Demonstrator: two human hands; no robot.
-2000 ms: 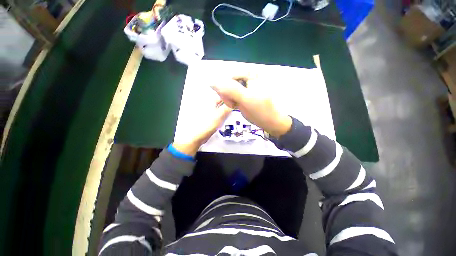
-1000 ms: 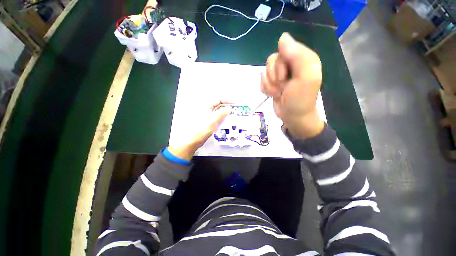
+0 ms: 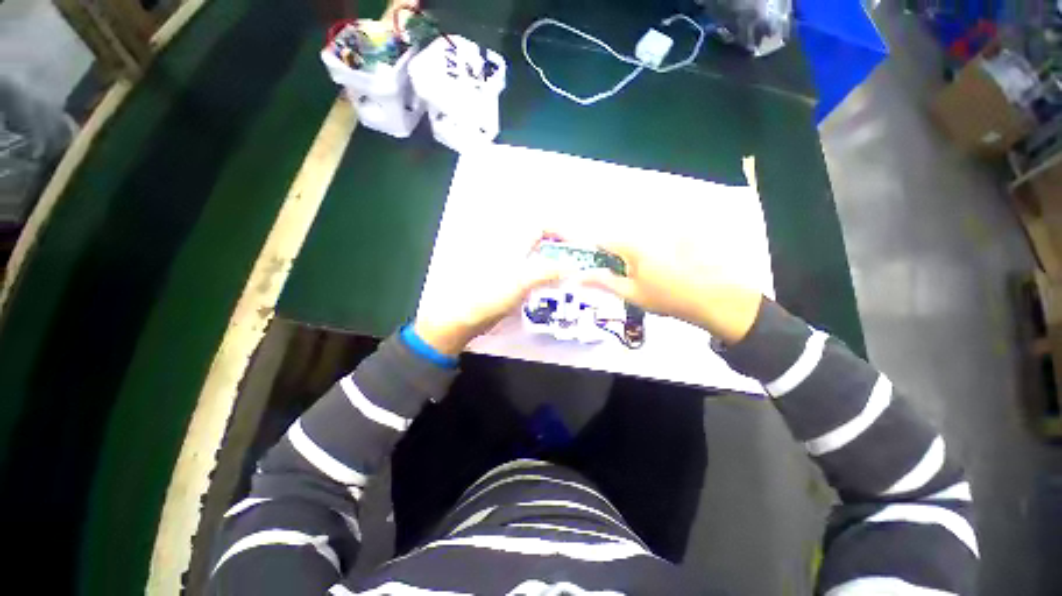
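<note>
A white plastic housing [image 3: 567, 319] with dark parts inside lies on the white work sheet [image 3: 699, 215] near its front edge. A green circuit board [image 3: 579, 259] sits at the housing's far side, between my hands. My left hand [image 3: 491, 298] holds the left side of the board and housing. My right hand [image 3: 662, 284] is at the right side, its fingers on the board. Dark wires [image 3: 632, 332] hang at the housing's right edge. No screwdriver can be made out; the right palm is hidden.
Two white part-assembled units [image 3: 384, 84] with red wires and boards stand at the upper left. A white cable with an adapter [image 3: 655, 48] loops at the far side. A green conveyor [image 3: 140, 210] with a pale rail [image 3: 270, 259] runs along the left.
My right hand, raised as a fist with a thin metal shaft one second ago, has come down onto the board. My left hand stays at the left side. The camera view has shifted slightly.
</note>
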